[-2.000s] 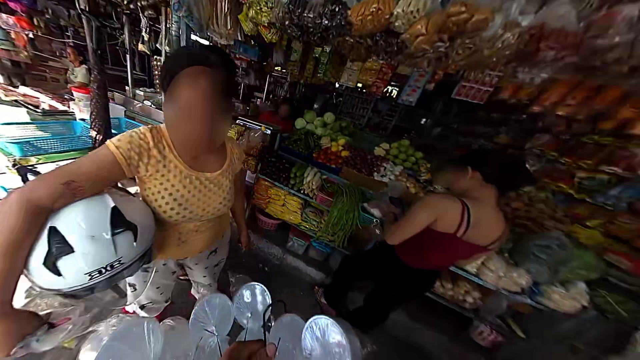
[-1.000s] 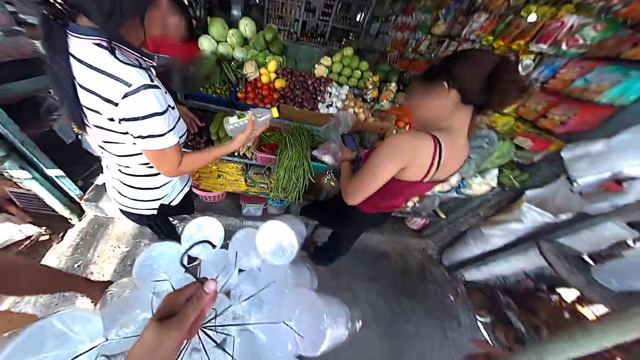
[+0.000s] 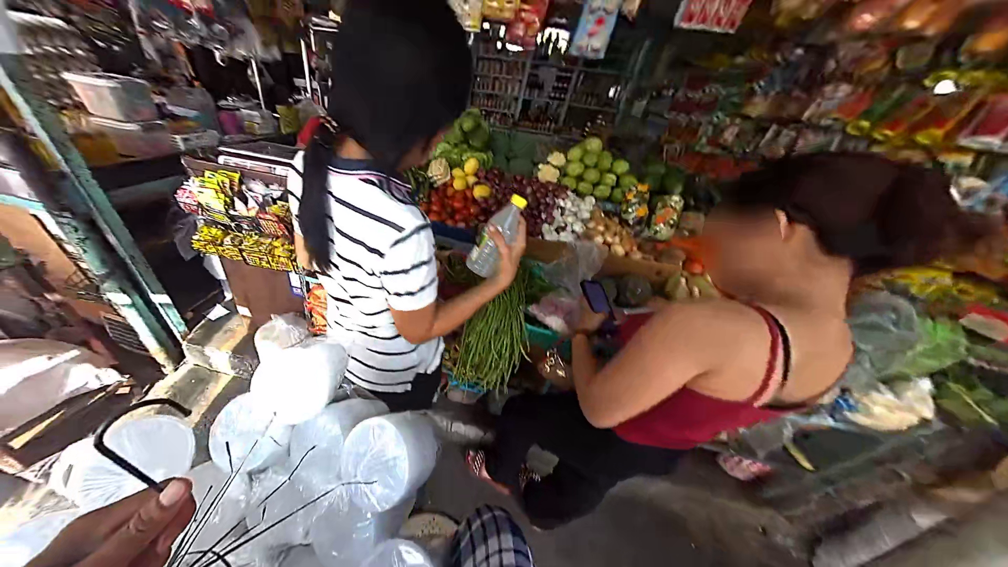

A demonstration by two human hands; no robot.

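My left hand (image 3: 130,524) is at the bottom left, its fingertips closed around a bent black metal hook (image 3: 118,453). Just right of it, thin dark wires (image 3: 260,492) fan out over wrapped bundles of round, translucent plastic containers (image 3: 390,461). How the wires join the hook is hidden. My right hand is not in view. Beyond the bundles, a person in a striped shirt (image 3: 378,268) holds a clear plastic bottle (image 3: 496,240) with a yellow cap. To the right, a person in a red top (image 3: 685,409) holds a phone (image 3: 596,297).
A vegetable stall with long green beans (image 3: 492,339), tomatoes (image 3: 453,206), onions and green fruit (image 3: 591,169) stands ahead. Packaged goods hang at upper right. A green metal post (image 3: 90,205) and snack packets (image 3: 244,248) are at left; checked fabric (image 3: 492,539) is at bottom centre.
The view has shifted. The person with the white helmet, seen two seconds ago, is out of view. Since one second ago, my left hand has moved toward the lower left of the view, still on the hook.
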